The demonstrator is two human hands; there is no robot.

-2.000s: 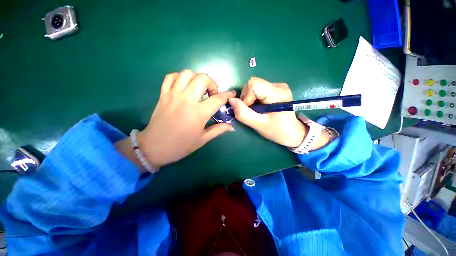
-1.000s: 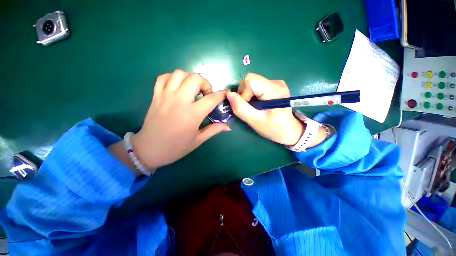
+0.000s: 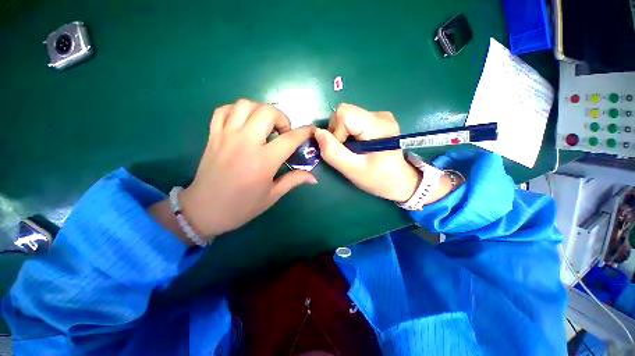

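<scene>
A smartwatch unit (image 3: 305, 156) with a dark glossy screen and a whitish-pink mark on it lies on the green mat in front of me. My left hand (image 3: 244, 163) holds it between thumb and fingers, which hide its upper left part. My right hand (image 3: 367, 148) grips a long dark marker (image 3: 425, 139) with a white printed band. The marker's tip is hidden behind my fingers, which are right beside the watch's upper right edge.
A watch showing its back (image 3: 69, 45) lies top left, one with a white mark (image 3: 33, 237) at left, a dark-screened one (image 3: 453, 35) top right. A small white-red sticker (image 3: 338, 83), loose paper (image 3: 512, 104), blue bin (image 3: 527, 26) and button control box (image 3: 597, 115) also show.
The view has shifted slightly. More of the white marking shows on the watch screen, and its shape looks different. Both hands keep nearly the same hold.
</scene>
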